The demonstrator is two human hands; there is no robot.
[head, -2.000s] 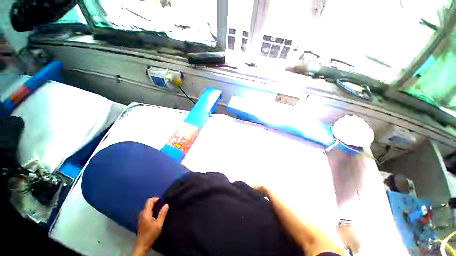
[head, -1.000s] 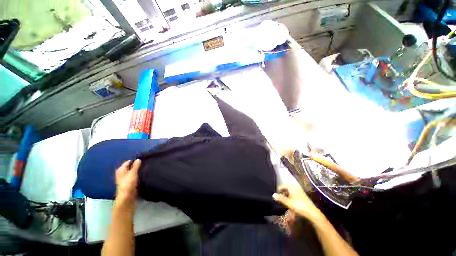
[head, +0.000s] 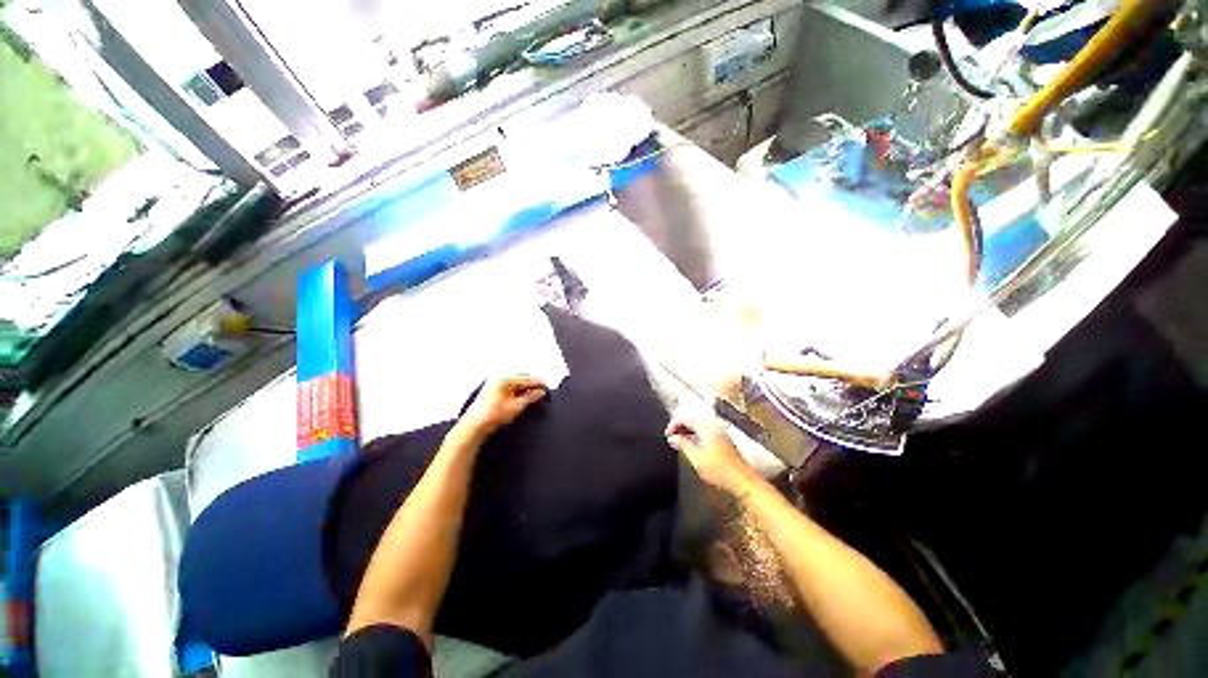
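Note:
A black garment [head: 570, 490] lies over the right part of the navy padded board [head: 258, 563], its upper part reaching back over the white table. My left hand [head: 510, 400] is at the garment's back edge, its fingers closed on the cloth. My right hand [head: 705, 444] is just past the garment's right edge; whether it pinches any cloth cannot be told. The steam iron [head: 841, 404] rests at the right, beyond my right hand, and neither hand touches it.
A long blue box [head: 326, 364] with a red patch lies behind the pad. Another blue-edged box lies along the window wall. The white table [head: 457, 344] is under the pad. Yellow hoses [head: 967, 219] hang at the right. Dark cloth [head: 1047, 490] drapes at the lower right.
The view has swung right. My left hand has moved from the garment's left end to its back edge. More of the garment now spreads over the table behind the pad.

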